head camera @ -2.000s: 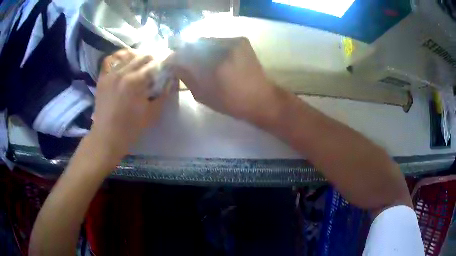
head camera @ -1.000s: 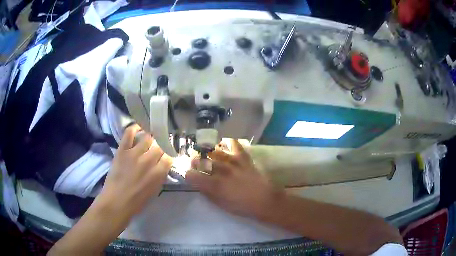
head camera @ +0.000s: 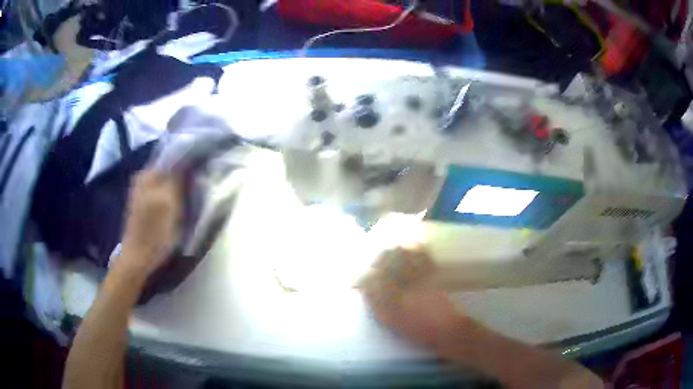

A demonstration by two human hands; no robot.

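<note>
A black and white garment (head camera: 87, 201) lies bunched on the left of the sewing table. My left hand (head camera: 156, 216) is blurred and grips part of it, a grey and dark fold (head camera: 199, 171), left of the machine's needle end. My right hand (head camera: 403, 281) is blurred, low over the bed just right of the bright lamp glare; whether its fingers hold anything cannot be told. The cream sewing machine head (head camera: 425, 125) stands ahead. Its needle and presser foot are lost in glare.
The teal-framed control panel (head camera: 498, 201) glows on the machine's front. A red-centred dial (head camera: 539, 126) sits on top. Red plastic (head camera: 342, 11) and a white cord (head camera: 357, 30) show behind the machine. The table's front edge (head camera: 266, 365) runs below. A red basket (head camera: 650, 365) is at lower right.
My left hand has moved left, away from the needle, drawing cloth with it. My right hand has shifted right of the needle area. The view has moved, and the glare at the needle is wider.
</note>
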